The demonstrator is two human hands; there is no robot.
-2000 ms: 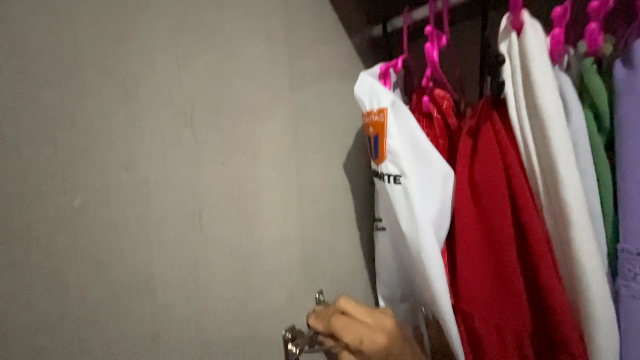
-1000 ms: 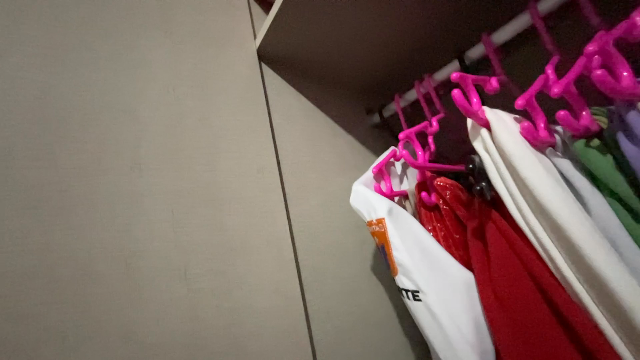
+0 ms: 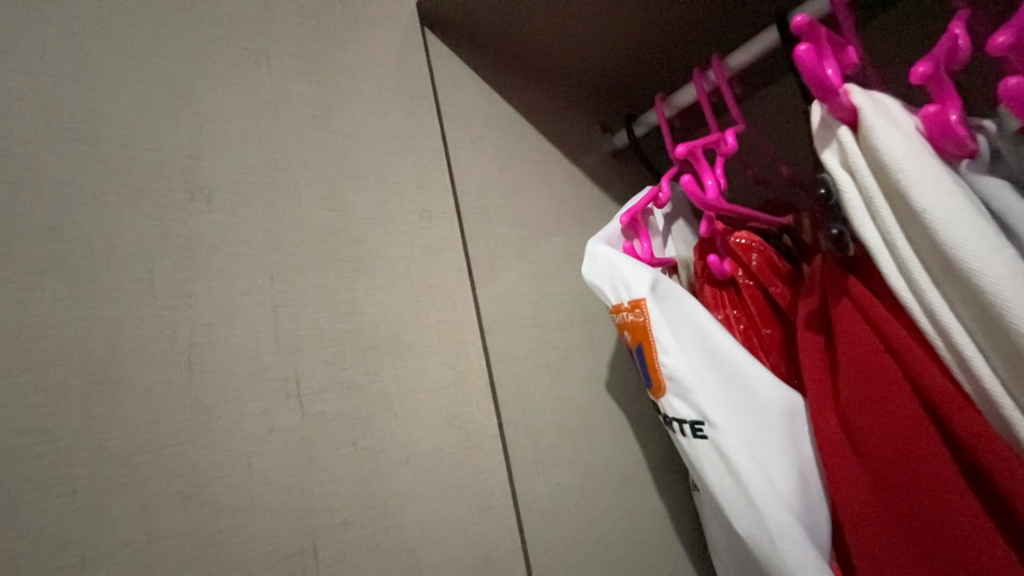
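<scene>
Neither of my hands shows in the head view now. A white garment [image 3: 744, 448] with an orange patch and dark lettering hangs at the left end of the row, on a pink plastic hanger [image 3: 638, 232]. Beside it are a shiny red garment [image 3: 748, 296] and a matte red garment [image 3: 888, 416]. Further right hangs a cream-white garment [image 3: 936, 192]. More pink hangers [image 3: 948, 88] hold clothes at the right edge, partly cut off by the frame.
A light closet rod [image 3: 740, 58] runs diagonally under a dark shelf [image 3: 544, 64]. Grey-beige wood-look panels [image 3: 240, 288] fill the left, with a narrow dark seam [image 3: 472, 280] between them.
Two seconds ago a hand was at a metal fitting at the bottom; both are out of view now. The view has shifted, showing more of the rod and the shelf.
</scene>
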